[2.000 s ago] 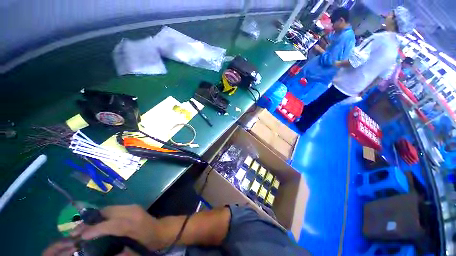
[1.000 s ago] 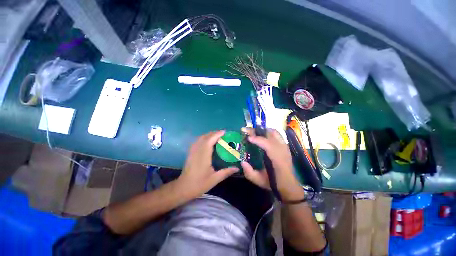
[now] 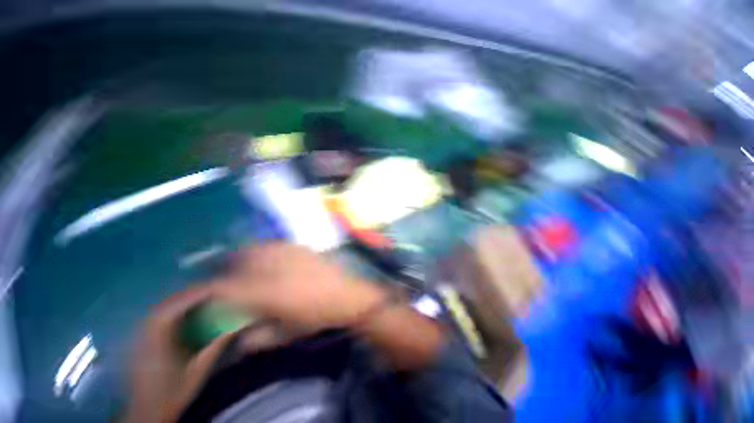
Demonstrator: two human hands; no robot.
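The view is strongly blurred. A green disc (image 3: 217, 322) shows low on the left, between my two hands. My left hand (image 3: 161, 351) is a blurred shape on its left side, with the fingers curved round the disc. My right hand (image 3: 293, 285) lies over its upper right side, back of the hand up. Whether the right fingers touch or grip the disc cannot be told. A circuit board or an iron cannot be made out.
A long white bar (image 3: 140, 202) lies at upper left. White strips (image 3: 289, 206), yellow paper (image 3: 393, 192) and an orange-black tool (image 3: 360, 231) lie beyond my right hand. Clear bags (image 3: 438, 83) lie further back. A carton (image 3: 508, 273) and blue floor (image 3: 570, 330) are at right.
The camera has swung to the right since a second ago, so the bench appears tilted and blurred. The hands and the disc now show lower left. The disc is still between both hands.
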